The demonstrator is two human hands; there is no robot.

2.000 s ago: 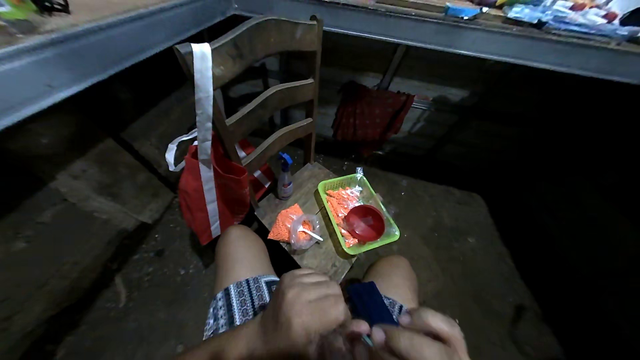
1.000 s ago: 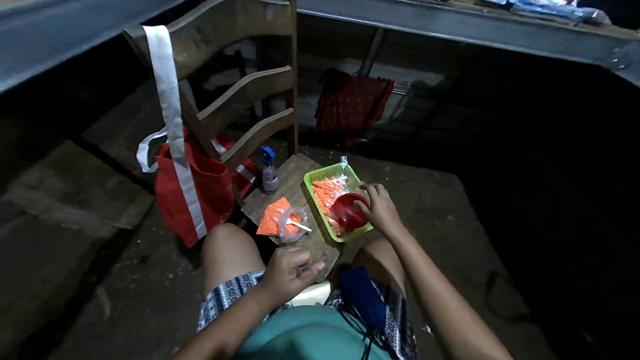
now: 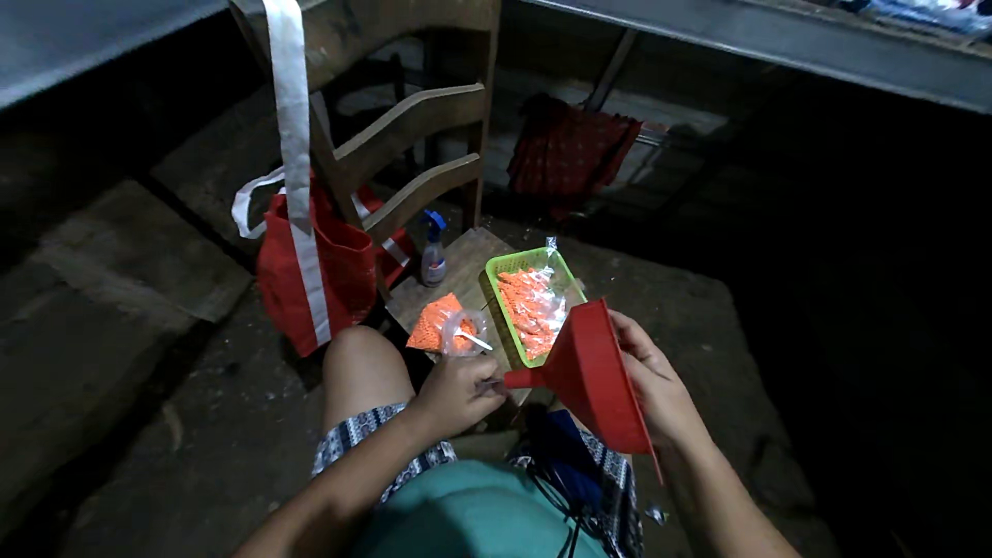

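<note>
My right hand (image 3: 655,380) holds a red plastic funnel (image 3: 593,376) by its wide rim, its spout pointing left. At the spout's tip, my left hand (image 3: 459,394) pinches a small clear plastic piece (image 3: 490,385), perhaps a bag. Beyond the hands, a green plastic basket (image 3: 508,308) on the chair seat holds clear bags of orange pellets (image 3: 527,310). Left of it lie an orange-filled bag (image 3: 432,322) and an open clear bag or cup (image 3: 463,341) of orange pellets with a white spoon (image 3: 474,339) in it.
A spray bottle (image 3: 434,252) with a blue head stands on the wooden chair (image 3: 418,112). A red tote bag (image 3: 314,267) with white straps hangs from its back. Red cloth (image 3: 573,151) hangs behind. A dark blue item (image 3: 562,457) lies on my lap.
My right hand has lifted the red funnel out of the green basket and brought it beside my left hand. The dark blue item, near my hands two seconds ago, is on my lap.
</note>
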